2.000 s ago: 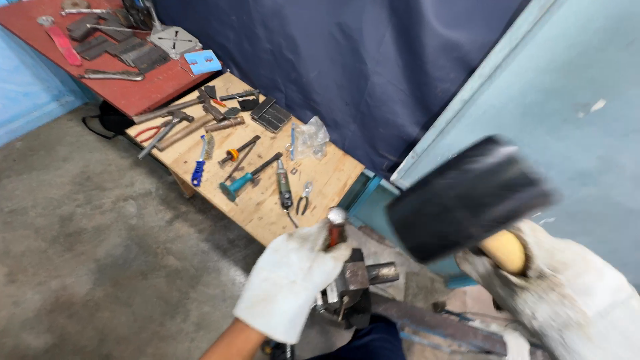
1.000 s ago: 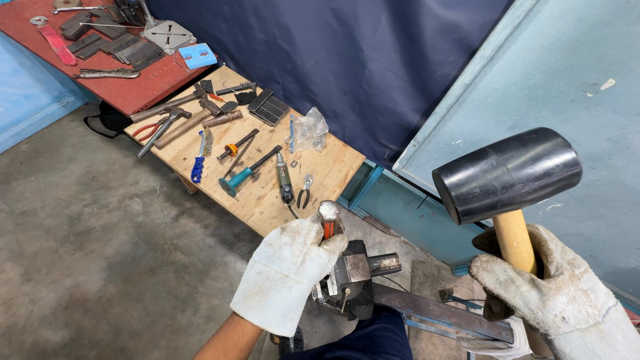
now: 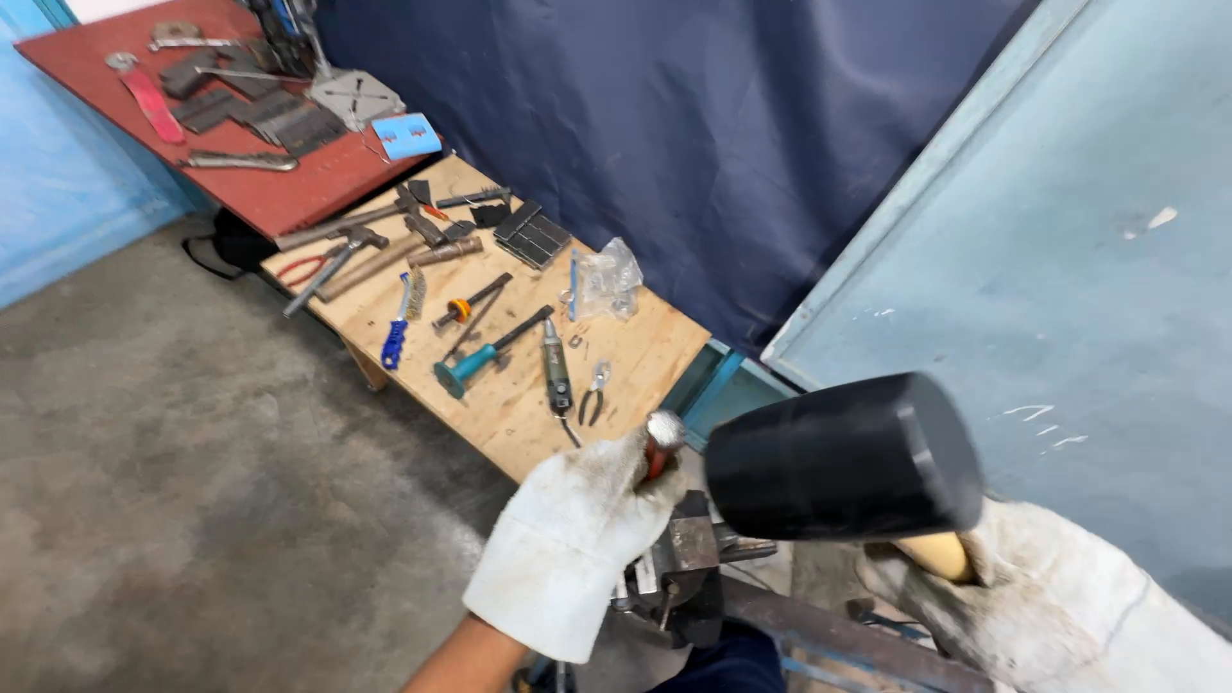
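Note:
My left hand (image 3: 587, 539), in a white leather work glove, is closed around a tool with a red handle and a round metal striking end (image 3: 664, 430) that shows above the fist. Its lower part is hidden. Right under that fist stands a dark metal bench vise (image 3: 691, 553). My right hand (image 3: 1020, 587), gloved too, grips the pale wooden handle (image 3: 938, 555) of a black rubber mallet (image 3: 837, 462). The mallet head is beside the metal end, to its right; whether they touch cannot be told.
A plywood bench (image 3: 500, 423) beyond the vise holds a rotary tool (image 3: 555, 371), pliers (image 3: 594, 393), a teal-handled chisel (image 3: 486, 356), a blue-handled wire brush (image 3: 399, 322), hammers and a plastic bag (image 3: 608, 279). A red table (image 3: 318, 188) with metal pieces adjoins it. Dark blue sheeting (image 3: 597, 125) hangs behind.
The mallet was raised and further from my left hand one second ago; it has come down and leftward, close to the metal end. My left hand still grips the red-handled tool.

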